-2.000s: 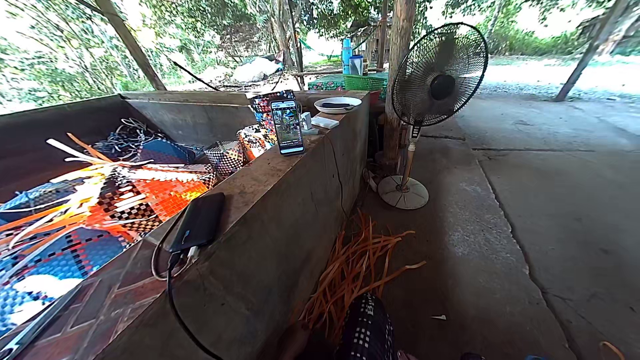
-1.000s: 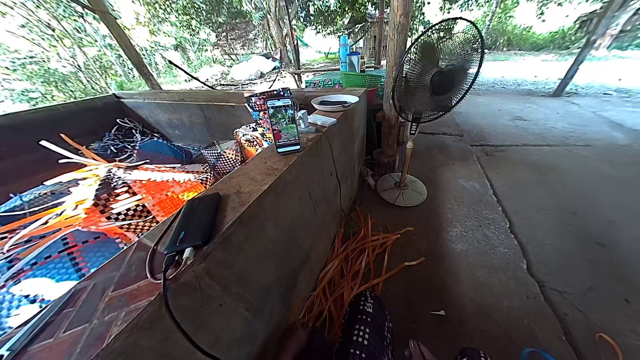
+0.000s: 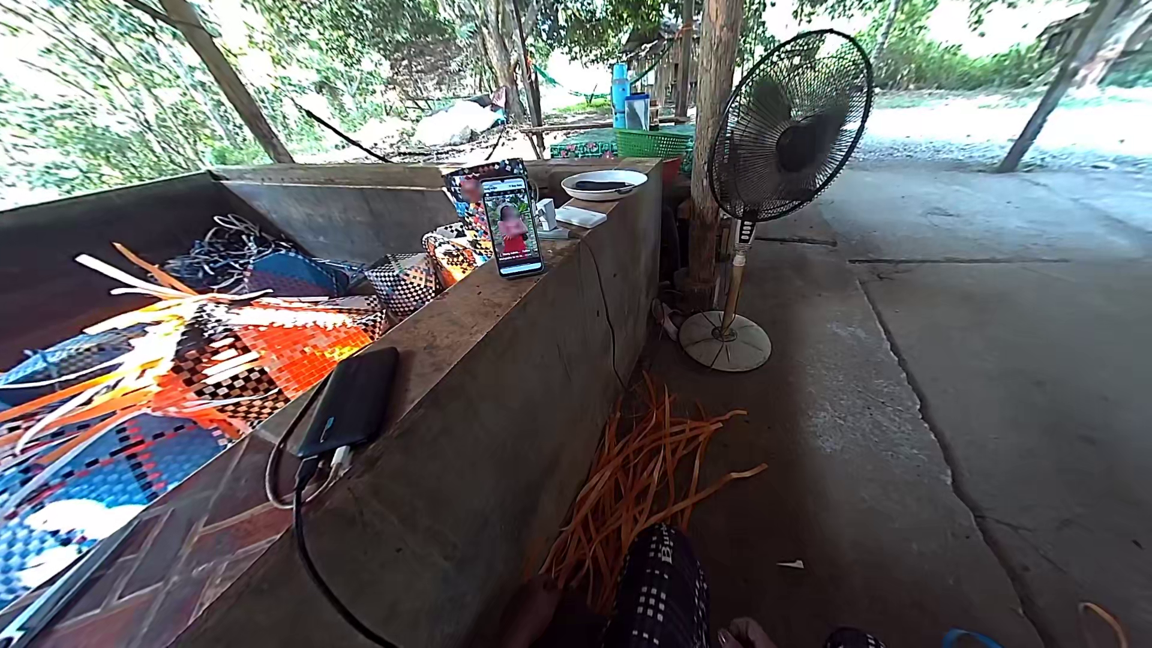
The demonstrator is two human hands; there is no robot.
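Observation:
Neither of my hands shows clearly. Dim skin at the bottom edge, on both sides of a dark patterned cloth over a knee, could be a hand or a foot. Flat orange strips lie in a loose pile on the floor, just beyond the knee and against the low wall. On the wall's ledge rests a black power bank with cables plugged in. Farther along, a lit smartphone leans upright against a woven item. Woven pieces with orange, black and white checks lie left of the ledge, their strip ends loose.
A standing fan stands on the concrete floor beside a wooden post. A white dish holding a dark object sits on the wall. Beyond are a green basket and a blue bottle. A cable hangs down the wall.
The picture on the phone screen has changed. The strips, power bank and fan stay where they were. More of the skin beside the knee shows at the bottom edge than two seconds ago.

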